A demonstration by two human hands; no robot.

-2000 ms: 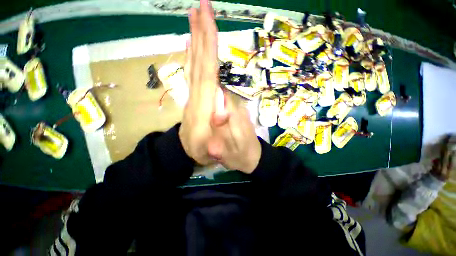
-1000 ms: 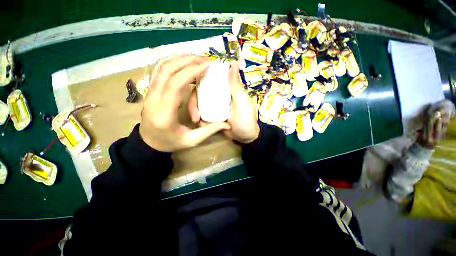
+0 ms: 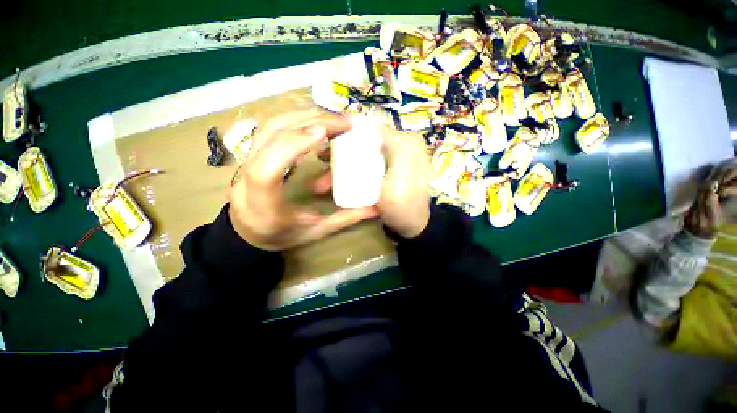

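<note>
A white housing is held upright between my hands above the tan work mat, its plain white face towards me. My left hand curls round its left side, with the thumb at its lower end. My right hand presses along its right side. The far side of the housing is hidden. Another white housing lies on the mat, partly behind my left hand, beside a small black part.
A large heap of yellow-faced units with dark wires lies at the right. Several units lie at the left. A worn white rail runs along the back. A white sheet and another person's hand are at far right.
My hands were pressed together with fingers pointing away; they have since parted around the white housing. Over the last second the grip has hardly changed, and the view has shifted slightly.
</note>
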